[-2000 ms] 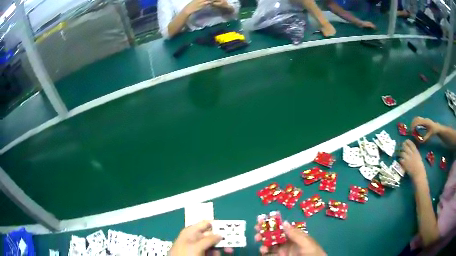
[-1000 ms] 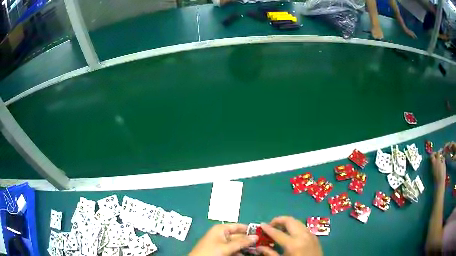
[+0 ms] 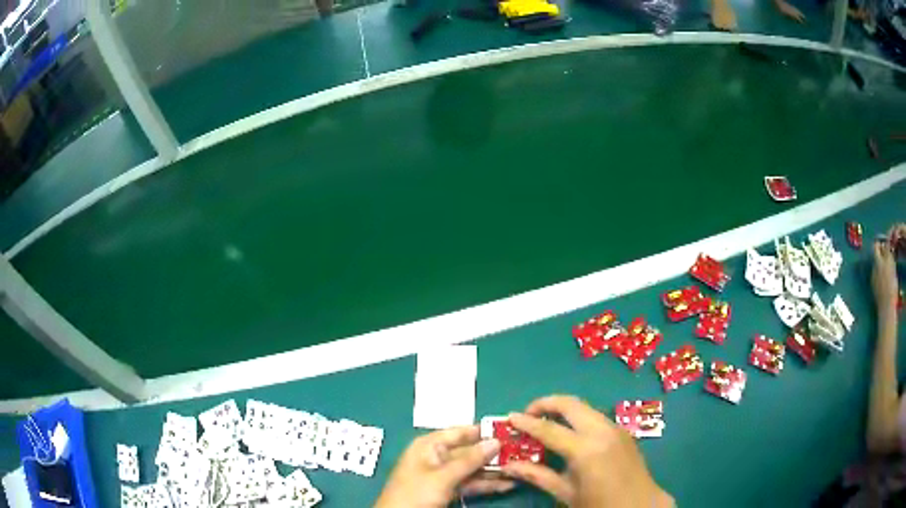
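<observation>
A red circuit board [image 3: 521,446] lies over a white perforated plate [image 3: 488,429] at the bottom centre. My left hand [image 3: 437,470] grips the pair from the left. My right hand [image 3: 586,451] grips it from the right, fingers on the red face. The fingers hide part of both pieces. A blank white sheet [image 3: 445,387] lies flat just ahead of my left hand. Loose red boards [image 3: 636,343] lie spread to the right of my hands. White plates [image 3: 199,462] are heaped on the bench at the left.
A blue tray [image 3: 76,461] with a dark item and white cord is at far left. A pale rail [image 3: 517,314] borders the green belt, which carries a red-and-white piece [image 3: 780,189]. More white plates [image 3: 793,268] and another person's arm [image 3: 883,347] are at right. Yellow parts [image 3: 528,9] lie opposite.
Two seconds ago my hands held the plate and board apart; now they are together. Since one second ago, more of the red face shows between my fingers. The view has shifted.
</observation>
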